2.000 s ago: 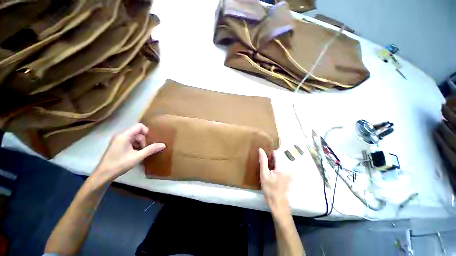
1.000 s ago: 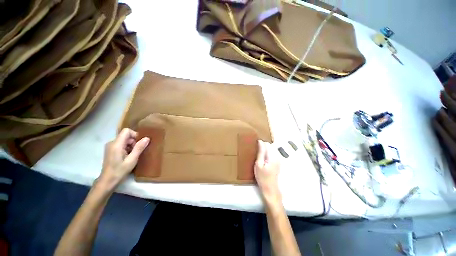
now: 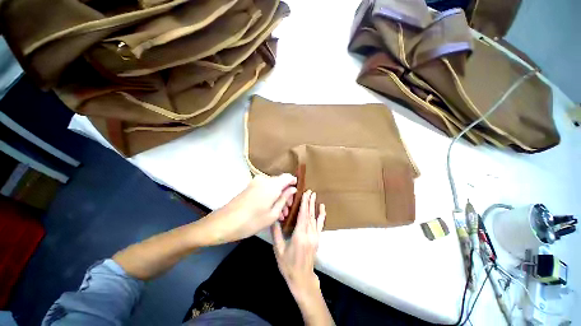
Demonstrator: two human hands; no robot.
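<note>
A brown bag panel lies on the white table in front of me, with a smaller brown folded part on its near half. A red-brown patch shows flat at its right end. The left patch is folded up on edge between my hands. My left hand pinches the folded left edge. My right hand lies against the patch's right side, fingers extended and touching it. No tool shows in either hand.
A stack of brown pieces stands at the left. More brown pieces lie at the far right under a pale cable. Pen-like tools, a yellow-and-dark pad, a white pot and a yellow-and-black box are at the right.
The view has shifted left. My right hand has left the panel's right end and come beside my left hand. The left end with its patch, flat before, is now folded up.
</note>
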